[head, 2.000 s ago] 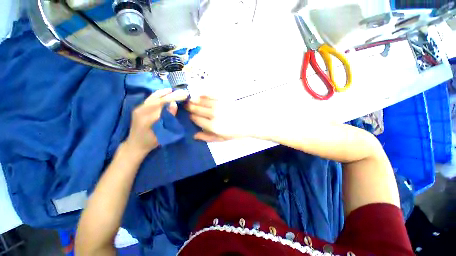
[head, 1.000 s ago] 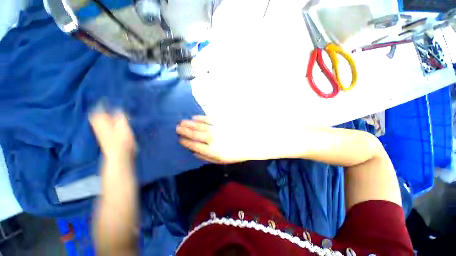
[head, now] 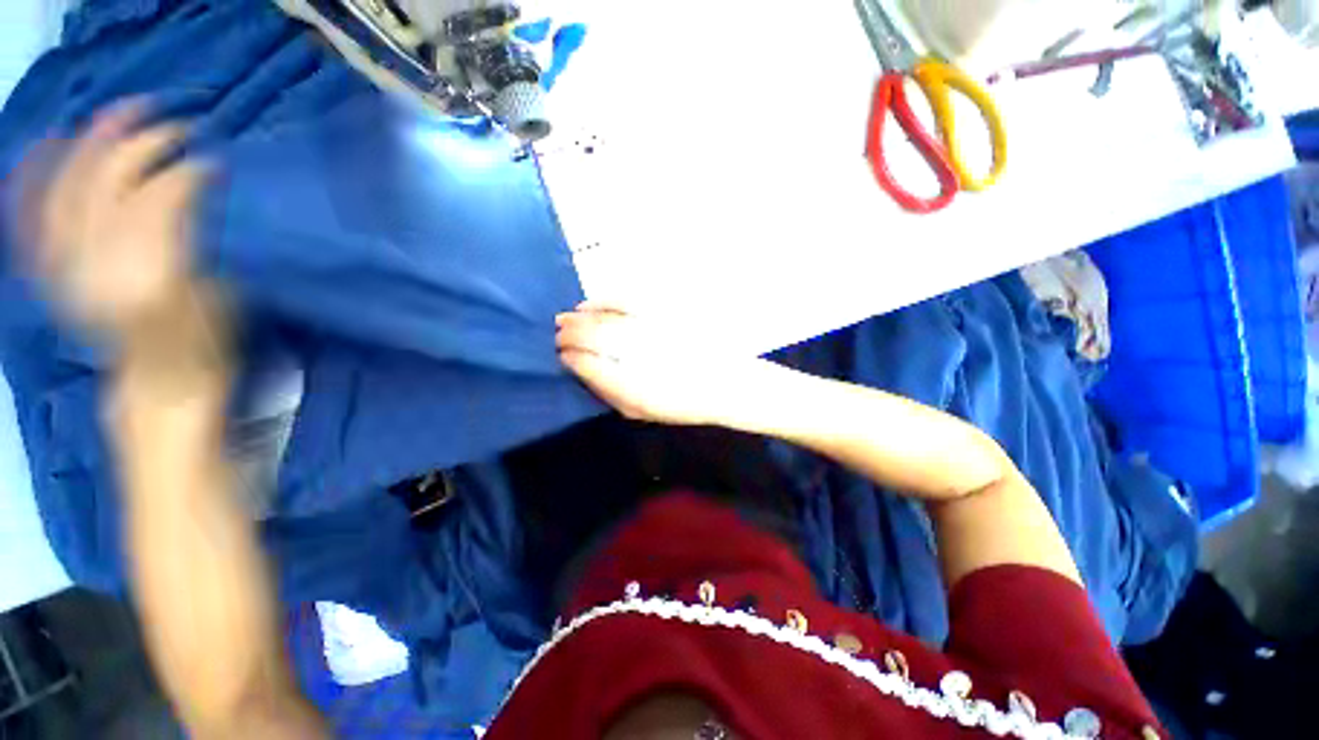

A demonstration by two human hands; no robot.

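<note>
The blue garment piece (head: pixel 420 260) lies on the machine table with its upper part under the needle area, and a fold runs across it. My left hand (head: pixel 123 231) is blurred, over the cloth at the far left; whether it grips the cloth cannot be told. My right hand (head: pixel 622 362) lies at the garment's right edge near the table's front, fingertips on the fold. The sewing machine's needle area (head: pixel 485 65) is at the top, with a round knurled metal knob (head: pixel 524 110) beside the cloth's edge.
Scissors with red and yellow loops (head: pixel 937 130) lie on the white table (head: pixel 752 217), right of the needle. Small tools (head: pixel 1215 87) are at the table's right end. A blue garment pile (head: pixel 926 347), beige cloth scrap (head: pixel 1073 301) and blue crate (head: pixel 1179 347) are below right.
The left hand has left the needle area and moved far left. The right hand has shifted slightly towards the front edge. The cloth is spread and now folded over. The camera view has shifted.
</note>
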